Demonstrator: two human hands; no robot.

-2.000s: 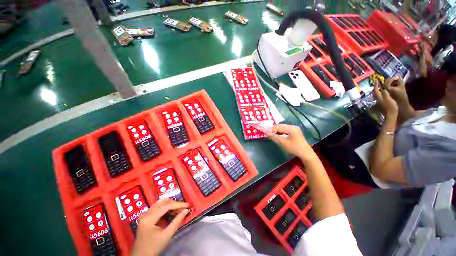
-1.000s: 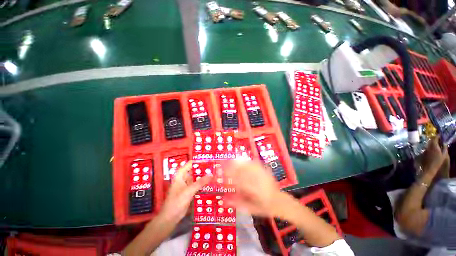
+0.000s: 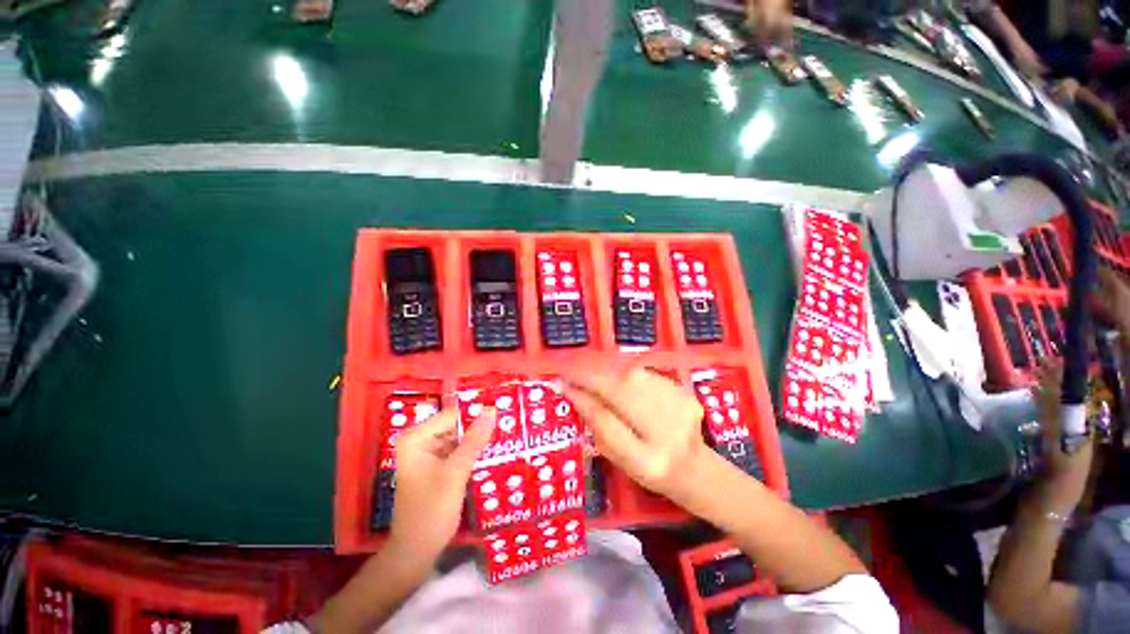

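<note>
The red film sheet (image 3: pixel 530 489) with white icons hangs over the front of the tray. My left hand (image 3: pixel 431 477) grips its left edge near the top. My right hand (image 3: pixel 638 427) is at its upper right corner, fingertips on or very near the edge; a pinch cannot be made out. The orange-red foam tray (image 3: pixel 351 409) holds keypad phones. In the back row, two phones at left have dark screens (image 3: pixel 493 297) and three at right carry red screen films (image 3: pixel 561 297). In the front row, my hands and the sheet hide much of the middle phones.
A stack of film sheets (image 3: pixel 828 322) lies right of the tray. Beyond it are a white machine (image 3: pixel 948 223) with a black hose (image 3: pixel 1081 273) and a white smartphone (image 3: pixel 960 328). A metal post (image 3: pixel 564 112) stands behind. Red trays sit low at left (image 3: pixel 161 582) and right. A person's arm is at right.
The film sheet has come from the stack at right to in front of the tray, now in my left hand. Its top edge is lower than a second ago. The view has turned right.
</note>
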